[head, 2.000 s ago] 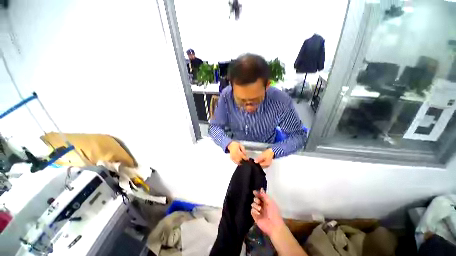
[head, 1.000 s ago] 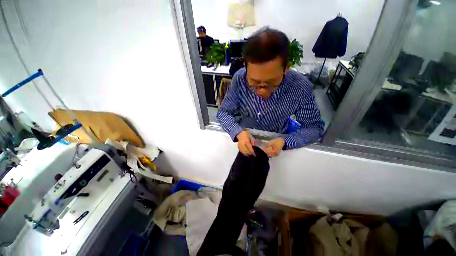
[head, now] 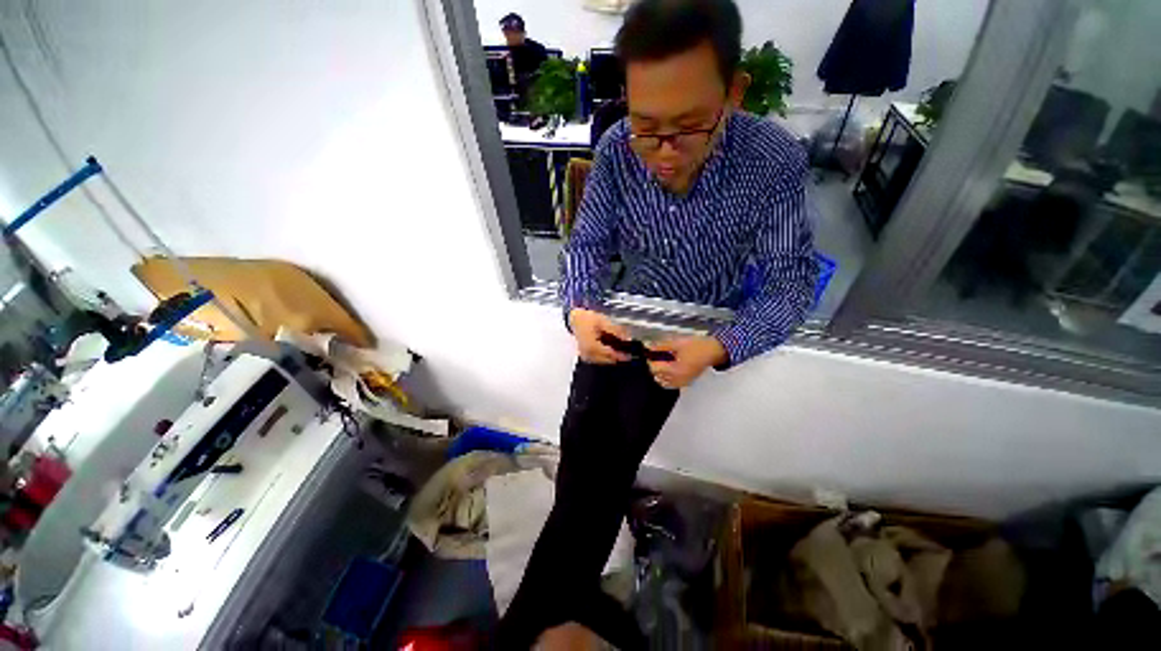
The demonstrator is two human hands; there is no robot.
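Note:
Black trousers, as they appear [head: 598,464], hang as a long dark length from the window ledge down to the bottom edge. Another person's two hands [head: 637,352] hold their upper end, bunched between the fingers, at the ledge. A small patch of skin, seemingly part of one of my hands [head: 573,637], shows at the bottom edge against the dark cloth. It is cut off, so I cannot tell which hand it is or whether it grips. No other part of my hands shows.
A person in a striped shirt [head: 694,229] leans at the window opening [head: 509,242]. A white sewing machine [head: 210,439] stands on its table at left, with a dark narrow tool [head: 225,524] on top. Below the wall are a carton of beige cloth [head: 732,572] and a blue bin [head: 360,595].
My raised hand beside the cloth two seconds ago is gone from there. The other person's hands now hold the cloth's end more bunched. The view has shifted, and a skin patch shows at the bottom.

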